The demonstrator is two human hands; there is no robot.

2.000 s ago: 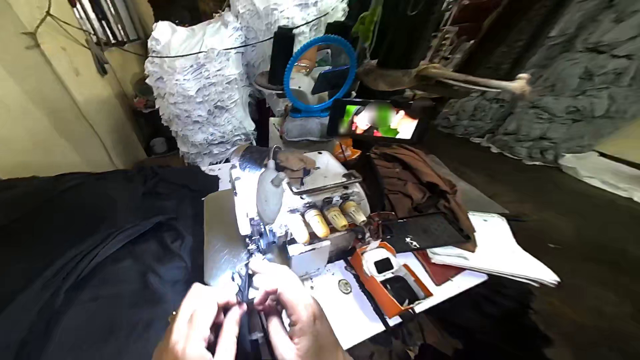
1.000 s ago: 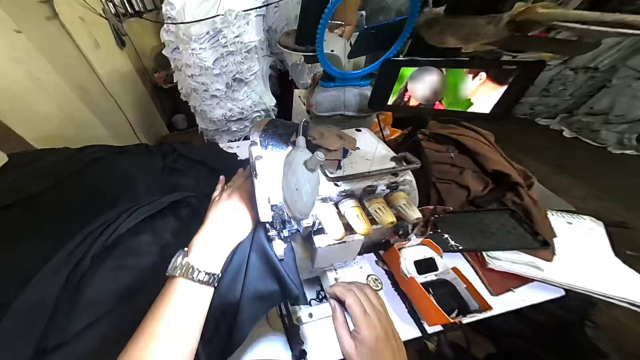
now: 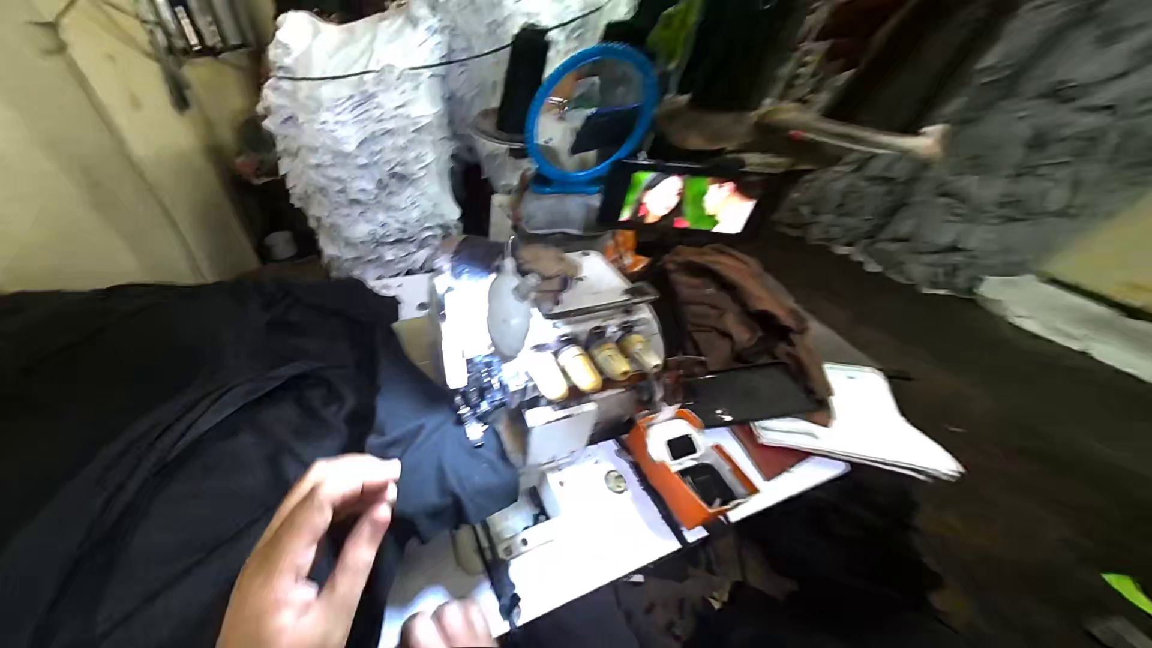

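Note:
My left hand (image 3: 310, 549) is raised at the lower left over black cloth (image 3: 225, 423), thumb and fingers apart, with nothing seen between them. Of my right hand (image 3: 450, 625), only some fingers show at the bottom edge, by the white table (image 3: 603, 522); what they touch is hidden. A white overlock sewing machine (image 3: 562, 432) with several yellow tension knobs (image 3: 578, 363) stands in the middle. Its needle and presser foot area (image 3: 477, 400) is brightly lit. The cloth's right part lies against the front of the machine.
Right of the machine are an orange box (image 3: 688, 486), a dark phone (image 3: 747, 394), white papers (image 3: 859, 423) and a brown garment (image 3: 738, 306). Behind stand a blue-framed round mirror (image 3: 592, 112), a lit screen (image 3: 688, 202) and a stack of white cloth pieces (image 3: 364, 135).
My left hand has come back from beside the machine and is lifted off the cloth. My right hand has moved down from the table in front of the machine to the bottom edge.

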